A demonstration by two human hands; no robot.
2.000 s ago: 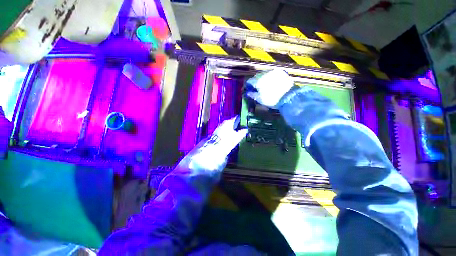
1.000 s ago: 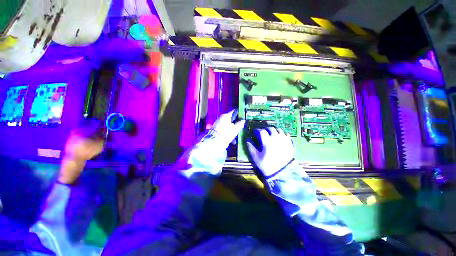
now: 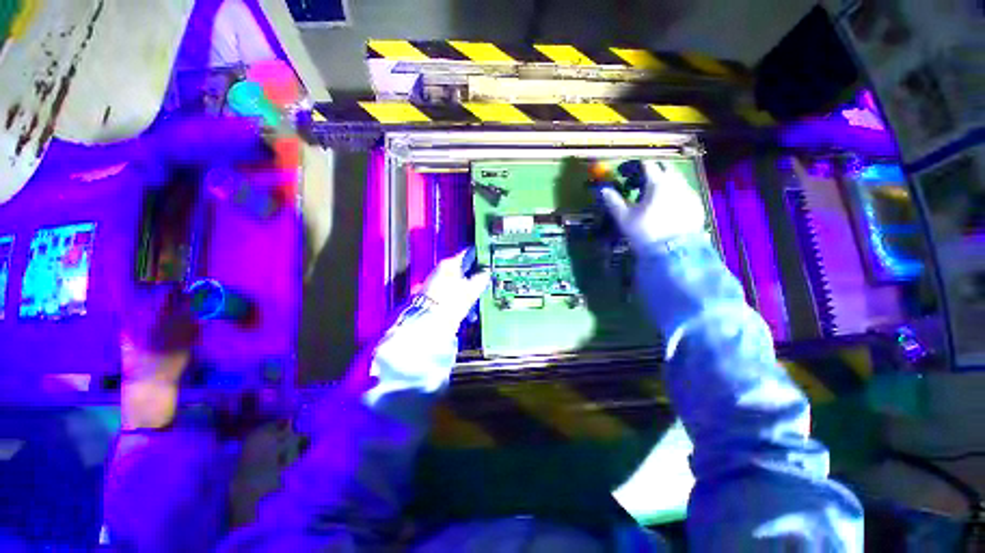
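A pale green carrier plate (image 3: 540, 329) lies in a metal frame on the conveyor. A green circuit board with pale connectors (image 3: 531, 265) sits on its left half; the right half is shaded and partly hidden by my right arm. My left hand (image 3: 451, 290), gloved white with dark fingertips, rests at the plate's left edge; its fingertips are too unclear to tell a grip. My right hand (image 3: 648, 205), gloved, is over the plate's upper right, fingers bent beside a small dark part with an orange spot (image 3: 601, 171). Whether it grips the part is unclear.
Black-yellow striped rails (image 3: 497, 111) run behind the frame; another striped edge (image 3: 529, 410) is in front. At left, another person's bare hand (image 3: 157, 367) is at a purple-lit station with a lit board (image 3: 59, 270) and a round cup-like thing (image 3: 207, 299).
My right hand has moved from the left board's lower edge up and right to the plate's upper right. My left hand stays at the plate's left edge. The view has shifted.
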